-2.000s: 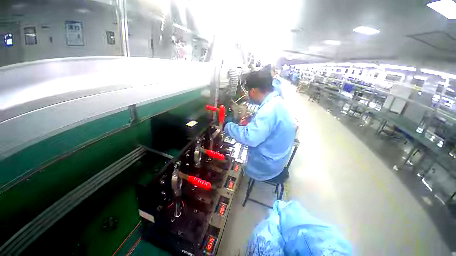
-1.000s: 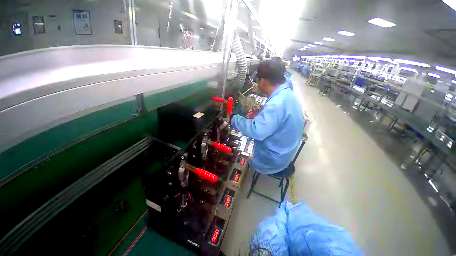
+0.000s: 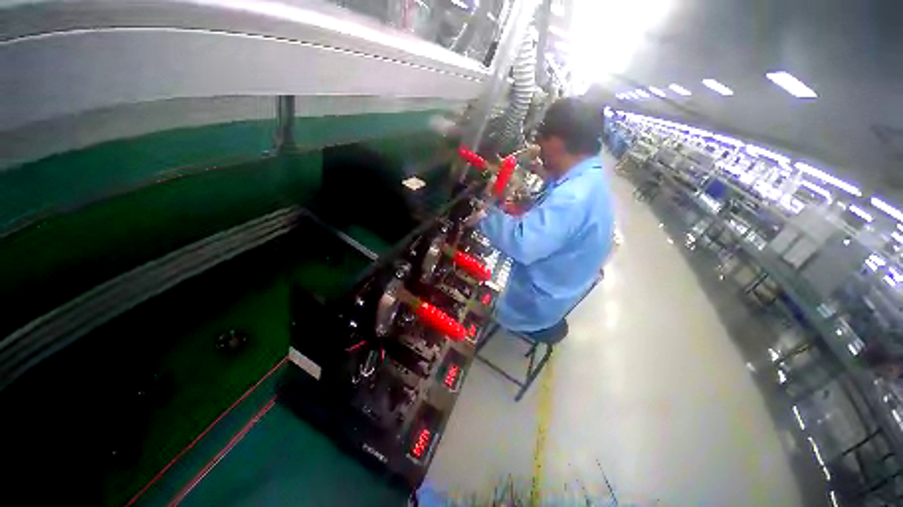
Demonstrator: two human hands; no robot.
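Note:
Neither of my hands shows in the head view. Nearest in front stands a row of black test fixtures (image 3: 396, 396) on the green bench. A toggle clamp handle with a red grip (image 3: 442, 320) sticks out to the right over the nearest fixture. A second red grip (image 3: 472, 265) is behind it, and further red grips (image 3: 504, 176) are by the worker. Red digital displays (image 3: 421, 443) glow along the fixtures' right edge. Thin red wires (image 3: 358, 347) show on the nearest fixture.
A person in a blue smock (image 3: 562, 243) sits on a stool (image 3: 530, 361) at the fixtures' far end. The dark green belt (image 3: 198, 347) lies left, with the teal bench edge (image 3: 297, 465) below. Other lines of benches (image 3: 782, 262) stand across the pale floor at right.
The view has tilted and turned, so the bench lines slant more. The blue sleeves at the bottom have dropped almost wholly out of the picture. The red grips keep their places on the fixtures.

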